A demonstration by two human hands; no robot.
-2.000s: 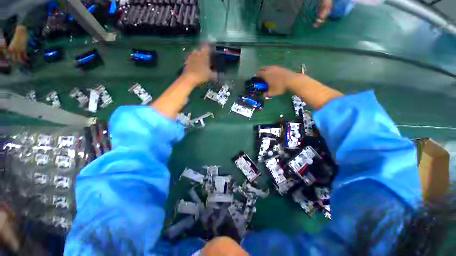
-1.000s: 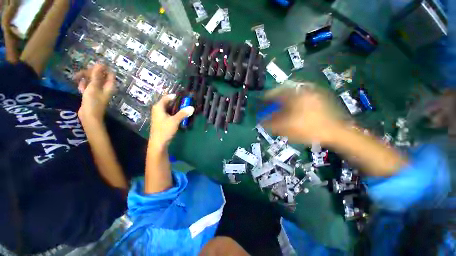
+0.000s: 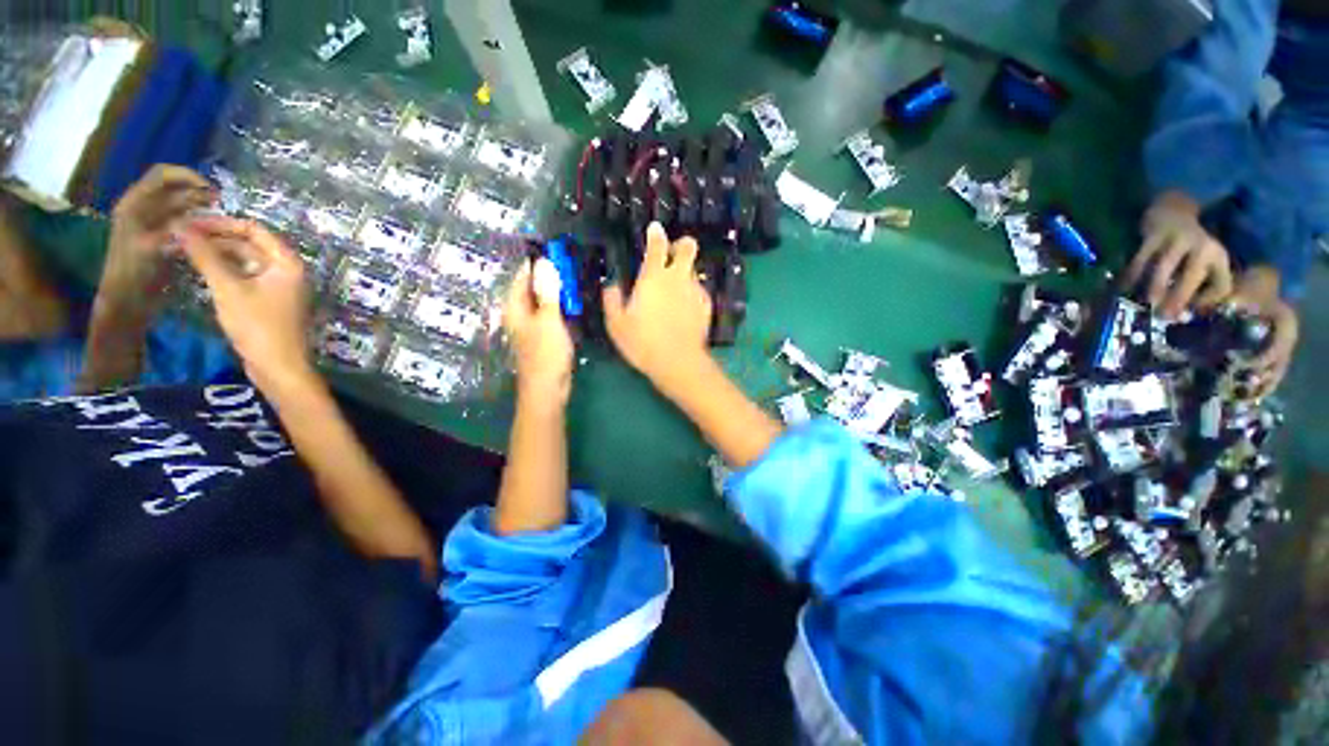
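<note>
My left hand (image 3: 539, 328), with a pale cover on the thumb tip, grips a black housing with a blue cell (image 3: 566, 277) at the left end of the housing rows. My right hand (image 3: 668, 313) lies over the front row of black housings, thumb and fingers apart, touching them and hiding some. The back row of housings (image 3: 678, 182), with thin red wires, stands just beyond. Loose white circuit boards (image 3: 860, 401) lie in a heap right of my right forearm.
A clear blister tray (image 3: 394, 233) holding white boards is at left, beside another person's hands (image 3: 263, 284). A large heap of assembled units (image 3: 1122, 401) is at right, with another person's hands (image 3: 1181, 262) on it. Blue-cell housings (image 3: 918, 98) lie at the back.
My right hand has moved left from above the loose boards onto the housing rows; the blue-cell housing under it is no longer seen there. My left hand still holds its housing. The view has shifted.
</note>
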